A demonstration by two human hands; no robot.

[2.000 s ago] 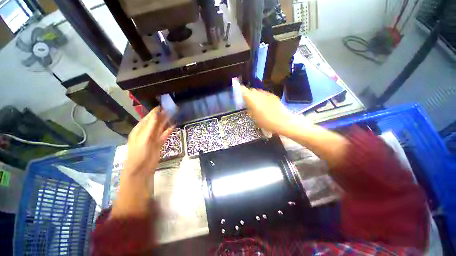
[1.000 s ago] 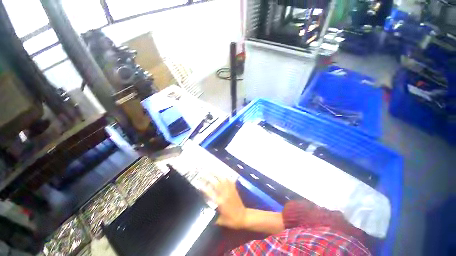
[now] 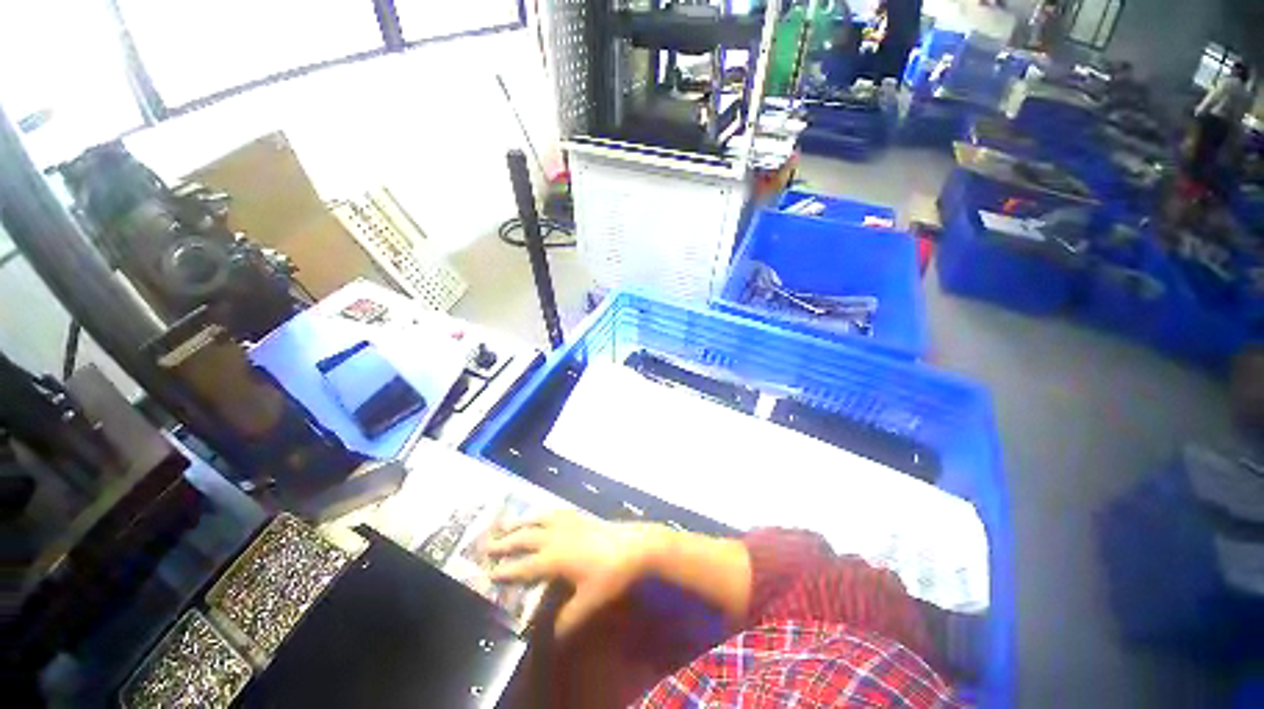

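Note:
My right hand point(image 3: 575, 561) is at the lower middle, palm down with fingers apart, over the newspaper point(image 3: 464, 533) between the panel and the right crate. It holds nothing that I can see. My left hand is out of the picture. The glossy black sheet-metal panel point(image 3: 381, 637) lies at the lower left, left of my hand, with a few tiny silver fasteners point(image 3: 483, 645) near its right edge. Two fastener trays full of silver bits, one of them the upper tray point(image 3: 282, 582), stand along the panel's left side.
The right blue crate point(image 3: 818, 374) holds black panels under a white packing sheet point(image 3: 776, 485). A phone point(image 3: 385, 407) lies on the blue folder point(image 3: 312, 363). The dark press point(image 3: 111, 540) stands at the left edge. More blue crates, a white cabinet point(image 3: 652, 229) and a distant person are behind.
The view has swung right, from the press to the right crate. My left hand has left the picture. My right hand has left the press and lies beside the panel.

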